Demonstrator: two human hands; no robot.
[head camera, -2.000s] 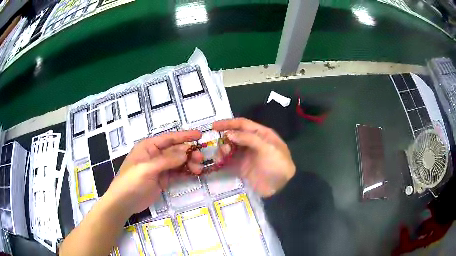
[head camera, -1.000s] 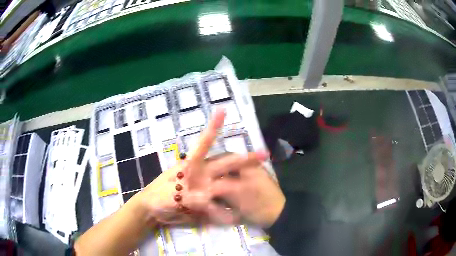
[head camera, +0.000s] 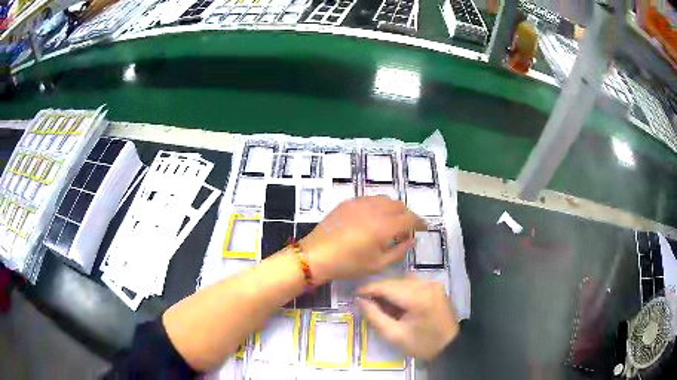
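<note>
My left hand (head camera: 364, 237) reaches in from the lower left over the blister tray (head camera: 459, 260), its fingers bent over the tray's right part. A beaded bracelet (head camera: 302, 263) is around my left wrist. My right hand (head camera: 416, 315) is slightly blurred, just below it, with fingers curled towards the left. Whether either hand holds a part cannot be made out. The tray pockets hold dark-edged frames (head camera: 378, 169) and yellow-edged frames (head camera: 331, 341). A black die-cut sheet (head camera: 280, 202) lies across the middle, partly hidden by my left hand and forearm.
Left of the tray lie white waste skeletons (head camera: 152, 223), a thick stack of die-cut sheets (head camera: 93, 197) and another tray (head camera: 37, 174). A white scrap (head camera: 510, 221) and a small fan (head camera: 652, 334) are at right. The green belt (head camera: 297, 96) and a grey post (head camera: 568, 111) stand beyond.
The bracelet, first held between both hands, is now on my left wrist. My hands have parted and moved over the tray's right part. The view has shifted left, showing more stacks there.
</note>
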